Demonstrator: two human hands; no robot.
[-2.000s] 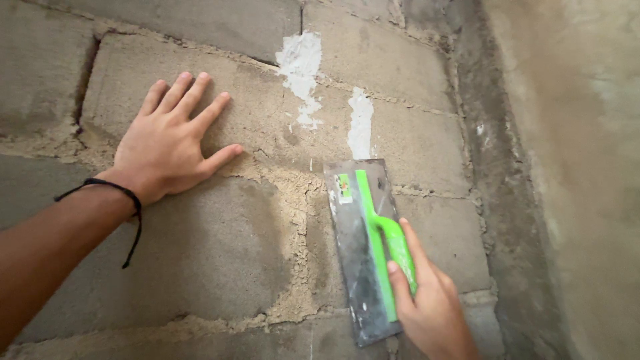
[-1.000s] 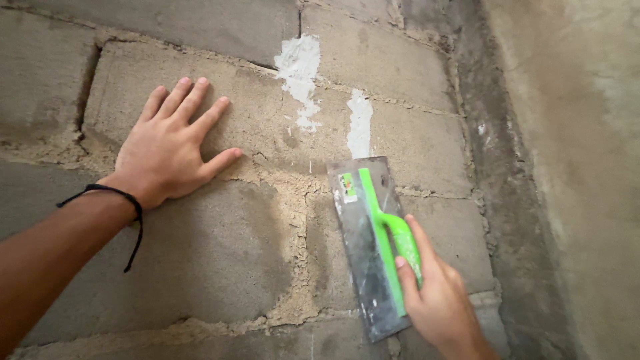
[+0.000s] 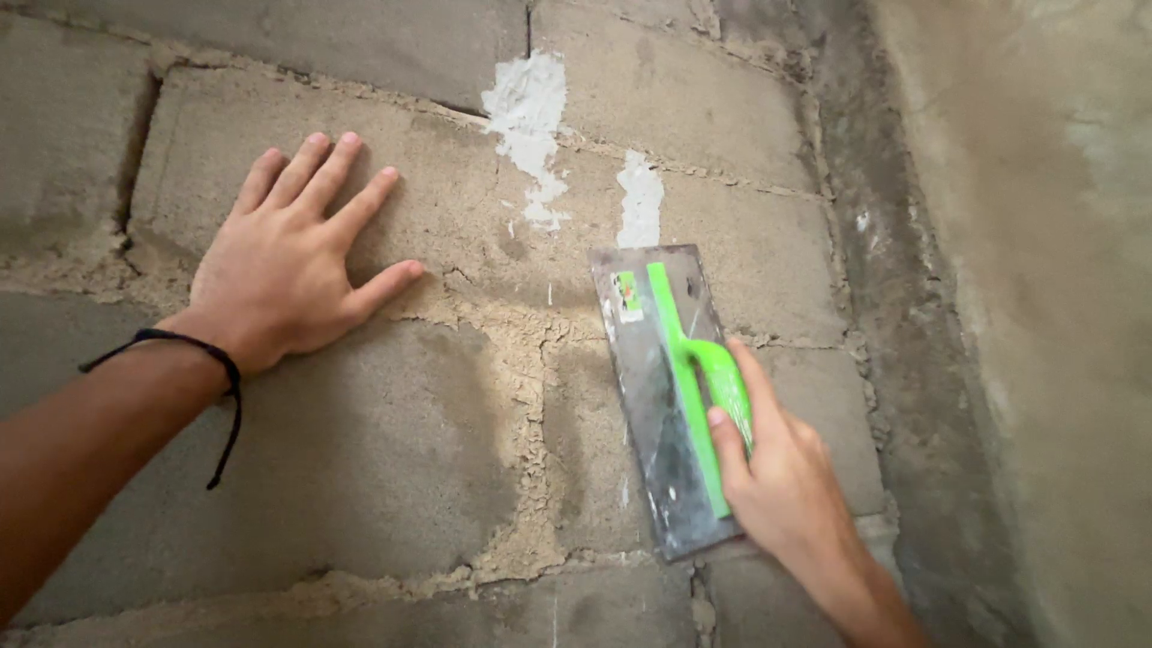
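Note:
My left hand [image 3: 288, 243] lies with fingers spread against the concrete block wall [image 3: 378, 441], a black cord bracelet [image 3: 193, 342] at its wrist. In my right hand [image 3: 783, 450] is the green handle of a steel plastering trowel [image 3: 643, 387], its blade laid against the blocks at a slight tilt. White plaster shows just above the blade's top edge as a narrow patch [image 3: 641, 202]. Up and to the left of that is a larger, ragged white patch [image 3: 531, 117]. The trowel's underside is hidden.
Rough mortar joints [image 3: 526, 450] run between the blocks, with an open gap [image 3: 139, 153] at the upper left. On the right, a dark cement strip [image 3: 918, 360] borders a smoother wall face [image 3: 1062, 270].
The trowel has shifted slightly right along the wall since the oldest frame, with my right hand on it. My left hand has stayed in place, and the white patches look the same.

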